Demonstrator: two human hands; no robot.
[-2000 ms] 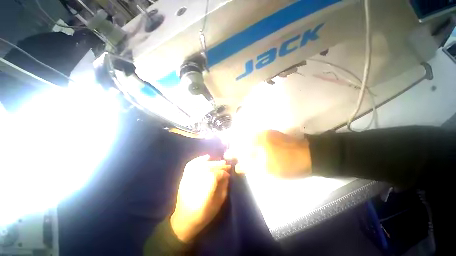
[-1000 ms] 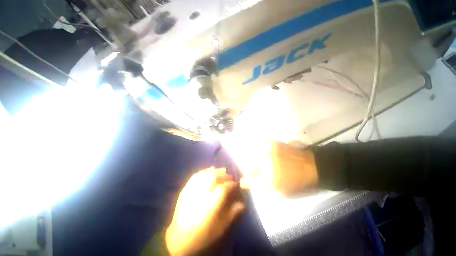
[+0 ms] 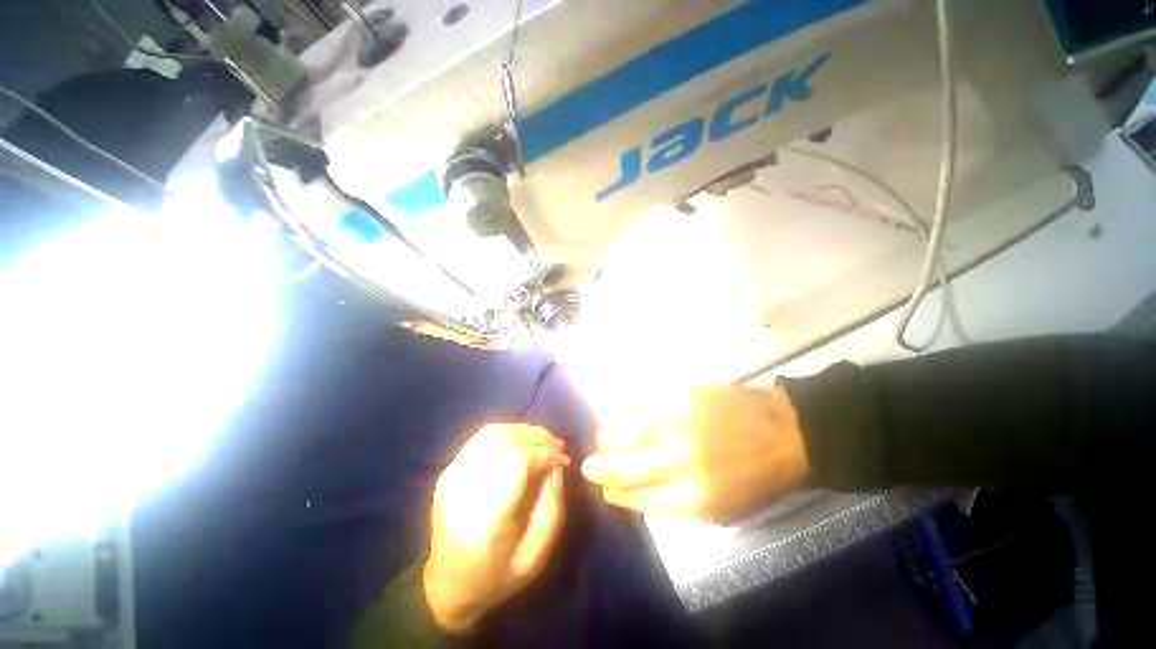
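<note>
A dark navy garment piece (image 3: pixel 317 469) lies over the sewing table and runs up to the needle area of the cream sewing machine (image 3: pixel 761 140) with a blue stripe and "JACK" lettering. The presser foot area (image 3: pixel 548 311) is partly lost in glare. My left hand (image 3: pixel 494 520) has its fingers pinched on the garment piece below the needle. My right hand (image 3: pixel 697 456) is just to its right, thumb and fingertips pinched at the cloth edge. Glare hides part of its fingers. A thin dark line runs from near the needle towards my left hand.
Strong white glare (image 3: pixel 114 368) covers the left side. The table's ruler-like front edge (image 3: pixel 811 545) runs under my right forearm. A blue-rimmed basket (image 3: pixel 932 577) is at the lower right. A pale cable (image 3: pixel 944 178) hangs before the machine. A white object (image 3: pixel 64 590) is at the lower left.
Over two seconds, both hands have moved down, away from the needle. Since one second ago, my left hand has risen slightly, and my right fingers show more clearly.
</note>
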